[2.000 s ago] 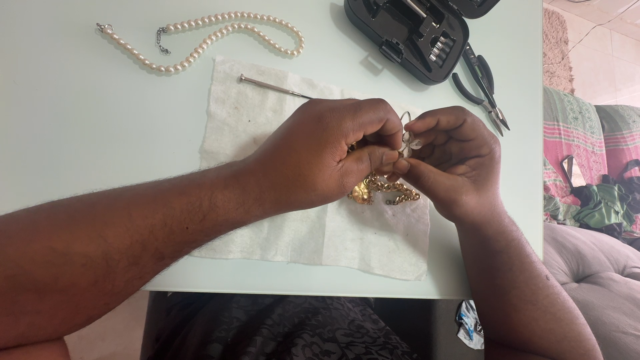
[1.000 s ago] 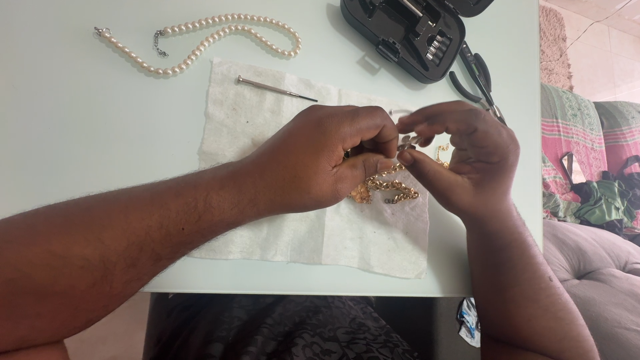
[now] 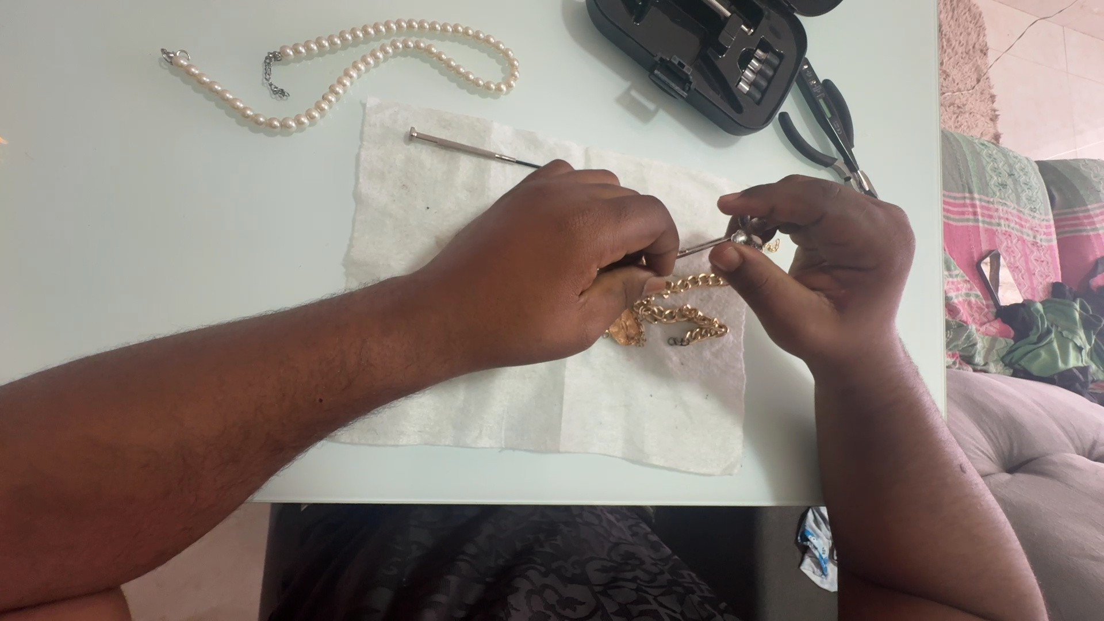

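Observation:
Between the thumb and fingers of my right hand (image 3: pixel 811 259) is a small silver-coloured metal piece (image 3: pixel 743 238), partly covered by the fingertips. My left hand (image 3: pixel 569 267) grips a thin metal rod (image 3: pixel 703 247), whose far end meets that piece; its rear end is hidden in the hand. Below the fingers, a gold-coloured chain (image 3: pixel 686 315) lies on a white cloth (image 3: pixel 483 405), beside a crumpled-looking gold piece (image 3: pixel 627 328). A slim screwdriver (image 3: pixel 461 146) rests on the cloth behind my left hand, its tip hidden by the knuckles.
A pearl necklace (image 3: pixel 379 53) lies at the back left of the glass-topped table (image 3: pixel 129 216). An open black tool case (image 3: pixel 707 60) stands at the back right, with black-handled pliers (image 3: pixel 832 129) beside it. A grey tufted cushion (image 3: pixel 1026 466) is right of the table.
The thin rod now shows between my hands. My right hand has shifted slightly right, and a gap has opened between the hands, which were close together before.

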